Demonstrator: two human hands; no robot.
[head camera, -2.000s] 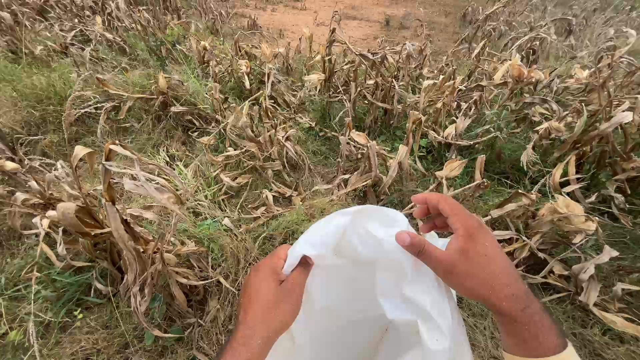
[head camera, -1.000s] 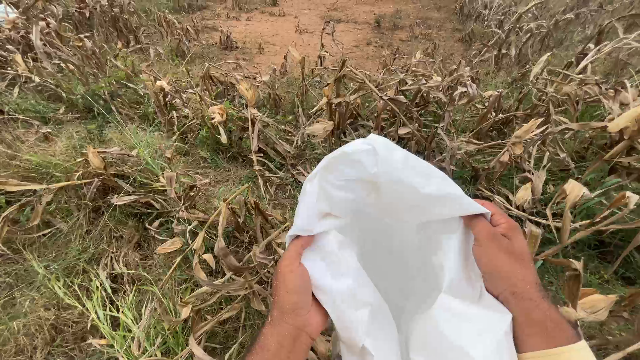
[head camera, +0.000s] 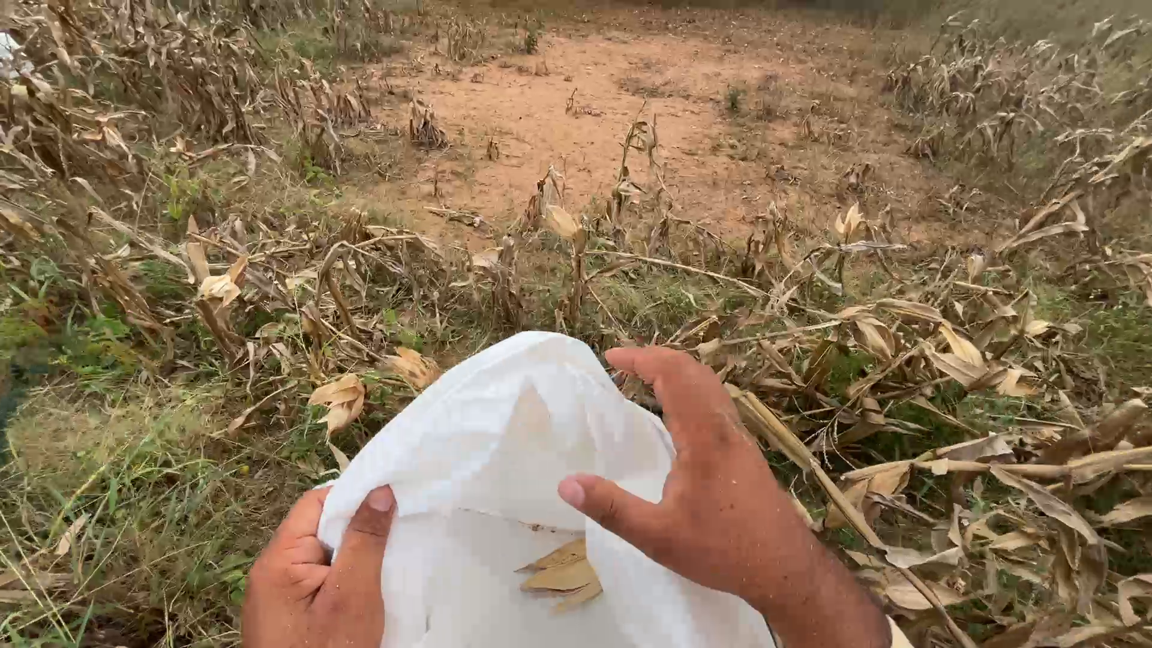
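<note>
A white woven sack (head camera: 486, 468) fills the lower middle of the head view, its mouth facing up. My left hand (head camera: 328, 567) pinches the sack's left rim between thumb and fingers. At the right rim, my right hand (head camera: 711, 477) has its thumb and fingers spread, the thumb over the mouth and the fingertips beside the top edge. Inside the sack lies a piece of dry tan corn husk (head camera: 565, 574); the sack's bottom is hidden.
Dried corn stalks (head camera: 873, 333) with husks lean and lie all around. Green grass (head camera: 126, 477) grows at the left. Bare reddish soil (head camera: 576, 117) stretches beyond the stalks. Part of a white object (head camera: 9, 56) shows at the far left edge.
My right hand has let go of the sack's right rim and its fingers have spread. Dry husk now shows inside the sack. The view has tilted up toward the bare soil.
</note>
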